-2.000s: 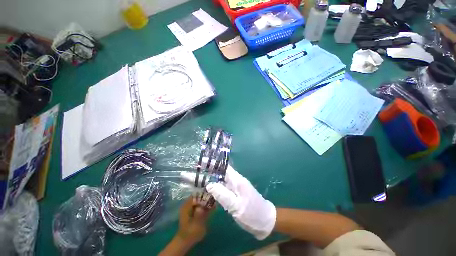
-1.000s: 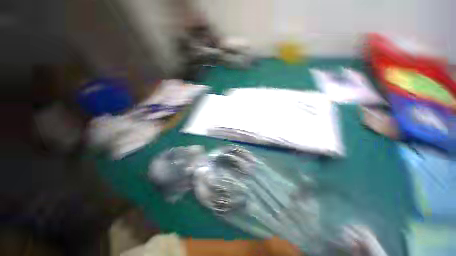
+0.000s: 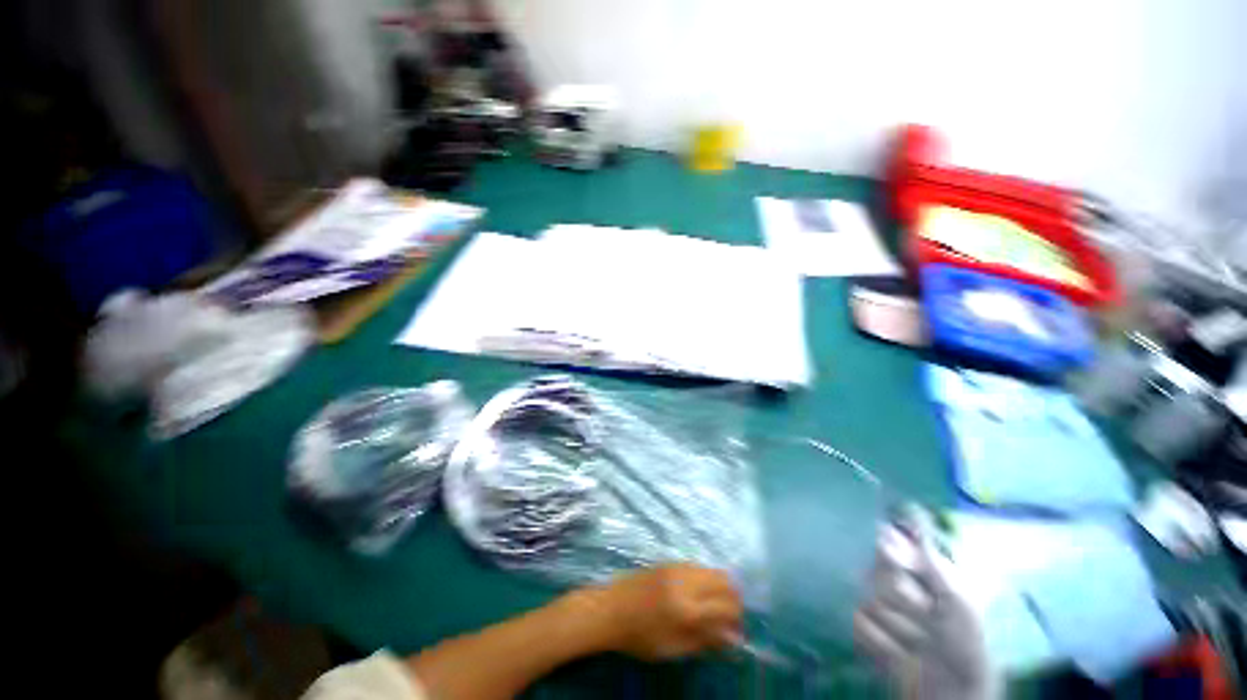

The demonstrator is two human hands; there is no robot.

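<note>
A coil of shiny dark-silver cord point(image 3: 527, 472) lies in a crinkled clear plastic bag point(image 3: 684, 472) on the green table. A smaller wrapped coil point(image 3: 372, 458) lies to its left. My bare left hand point(image 3: 673, 611) is at the bag's lower right edge, its fingers closed on the clear plastic. My right hand point(image 3: 923, 615), in a white glove, is blurred at the lower right; what it holds cannot be told. A thin curved line shows above and between my hands, perhaps a cord or a plastic edge.
An open white binder point(image 3: 629, 301) lies behind the coils. Printed sheets point(image 3: 328, 246) and a white bag point(image 3: 226, 356) are at left. A red basket point(image 3: 1012, 226), a blue basket point(image 3: 1005, 321) and pale blue slips point(image 3: 1033, 445) are at right. A yellow object point(image 3: 713, 146) stands near the wall.
The view has swung left, then partly back right. The dark banded bundle seen between my hands two seconds ago no longer shows clearly. My hands are now farther apart, right of the coil.
</note>
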